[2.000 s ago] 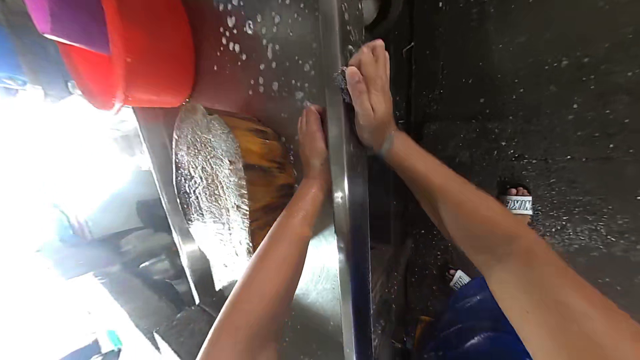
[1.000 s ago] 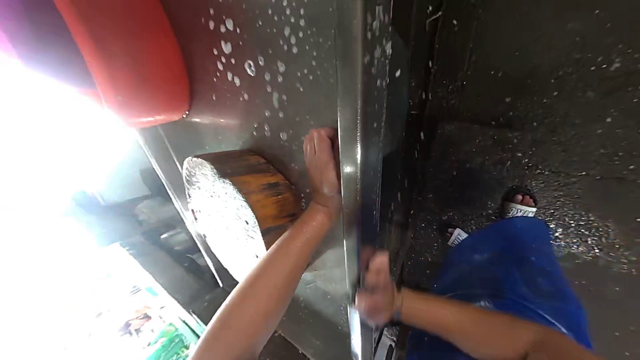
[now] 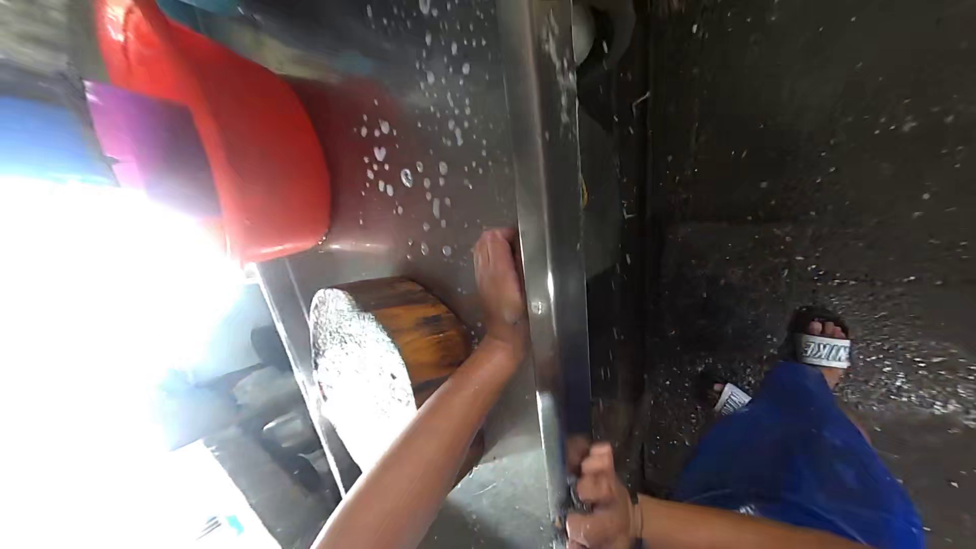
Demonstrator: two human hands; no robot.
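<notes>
My left hand (image 3: 499, 278) rests on the wet stainless steel table (image 3: 465, 191), against the inner side of its raised edge, holding nothing. Lower in the view, my right hand (image 3: 598, 496) is blurred and closed around what looks like a metal scouring pad (image 3: 576, 499), pressed to the outer face of the steel edge (image 3: 545, 252). Part of the pad is hidden by the fingers. Left of my left forearm stands a thick round wooden chopping block (image 3: 419, 328), its pale top in glare. White suds dot the steel above my left hand.
A red plastic tub (image 3: 267, 152) stands on the table at upper left, with a purple container (image 3: 152, 145) beside it. Right of the edge lies a dark wet floor (image 3: 762, 191) scattered with pale bits. My sandalled feet and blue apron (image 3: 793, 442) show at lower right.
My right hand has moved down the view along the table edge, from above my left hand to well below it. My left hand stays against the edge.
</notes>
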